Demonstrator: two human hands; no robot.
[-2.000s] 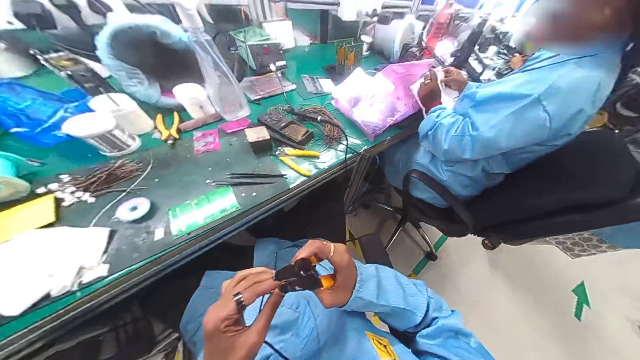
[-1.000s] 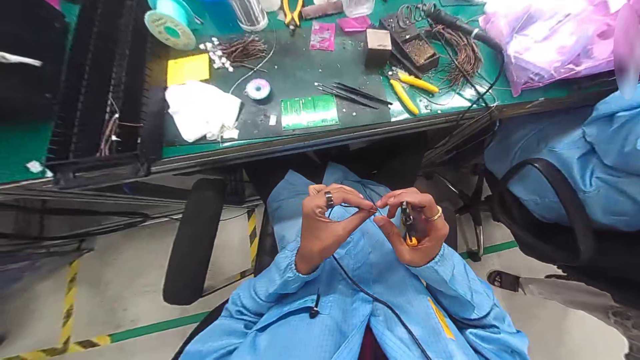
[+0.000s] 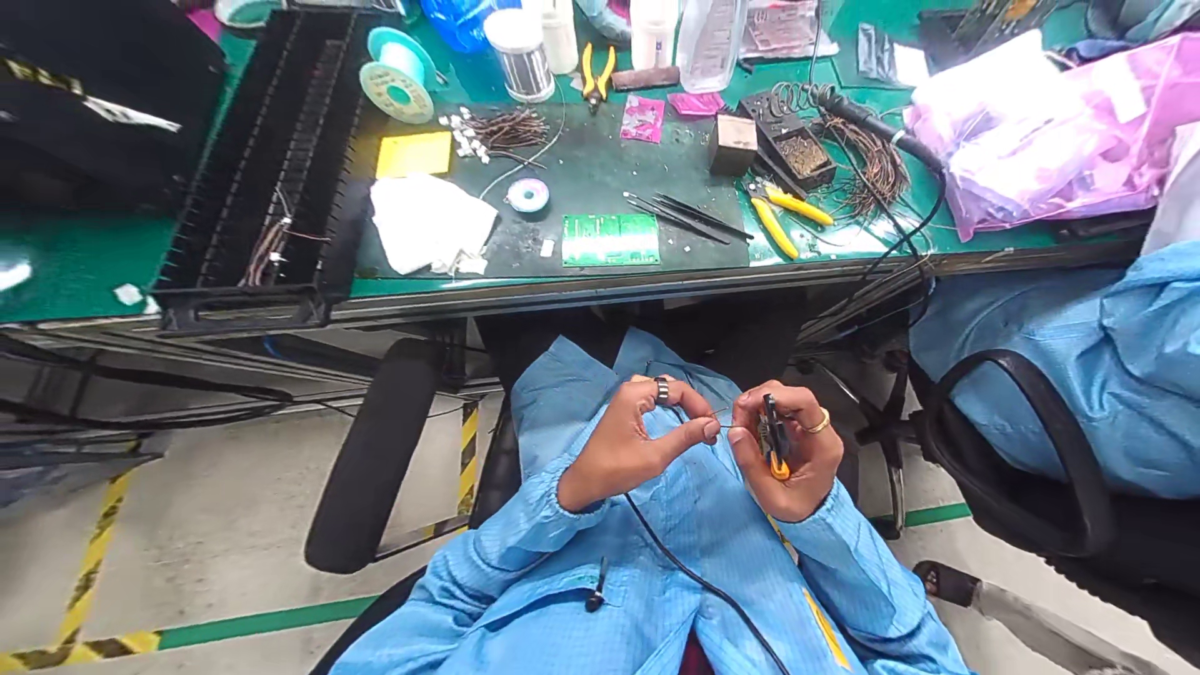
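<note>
Over my lap, my left hand (image 3: 647, 436) pinches one end of a thin dark wire (image 3: 723, 427) between thumb and fingertips. My right hand (image 3: 792, 441) is just beside it, its thumb and forefinger at the wire's other side. Against the right palm lies a small black hand tool with orange parts (image 3: 776, 441); its exact kind cannot be told. A black cord (image 3: 694, 567) runs down from near my left wrist over the blue smock. On the bench ahead lie a green circuit board (image 3: 610, 240), black tweezers (image 3: 689, 217) and yellow-handled pliers (image 3: 786, 216).
A black slotted rack (image 3: 314, 307) stands on the left of the bench. Also there are a white cloth (image 3: 431, 220), a solder spool (image 3: 528, 195), wire bundles (image 3: 867, 173) and pink bags (image 3: 1059, 141). A co-worker's blue sleeve (image 3: 1153, 319) and a chair armrest (image 3: 1078, 469) are at the right.
The view has swung down and left since the first frame. My hands, fingertips touching one second ago, are now slightly apart with the wire between them. The tool stays in my right hand.
</note>
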